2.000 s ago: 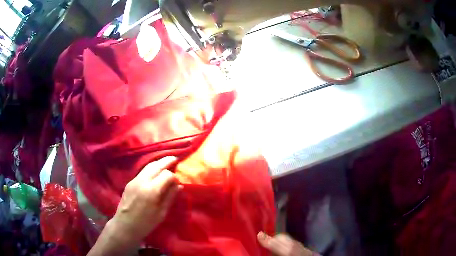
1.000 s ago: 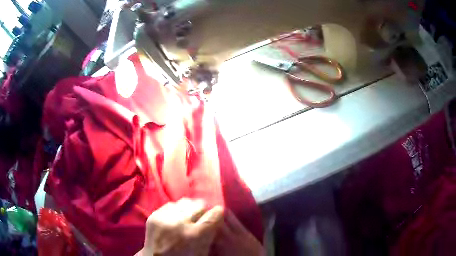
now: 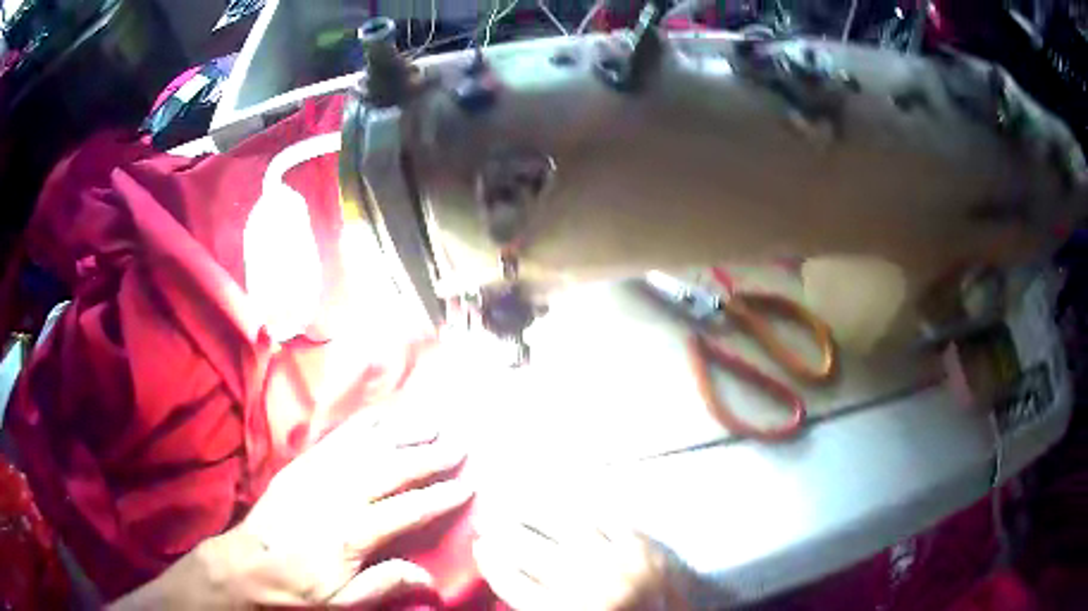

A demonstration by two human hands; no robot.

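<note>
The red fabric [image 3: 179, 358] lies in large folds on the left side of the machine bed and reaches under my hands, washed out by glare near the needle. My left hand [image 3: 346, 513] lies on the fabric with its fingers spread towards the needle area. My right hand [image 3: 573, 561] is beside it at the bottom centre, low over the fabric edge; its fingertips are lost in glare, so its grip cannot be made out. The presser foot and needle [image 3: 517, 340] are just ahead of both hands.
The cream machine arm [image 3: 716, 167] crosses the top. Scissors with orange-brown handles [image 3: 764, 358] lie under it on the white bed [image 3: 823, 477]. The glowing white lamp [image 3: 284, 251] stands left of the needle. A shiny red bag [image 3: 24, 537] is at the left edge.
The view has shifted so the machine arm and scissors appear lower. Both hands are now closer to the needle. My left hand has flattened from gripping the fabric to lying spread on it.
</note>
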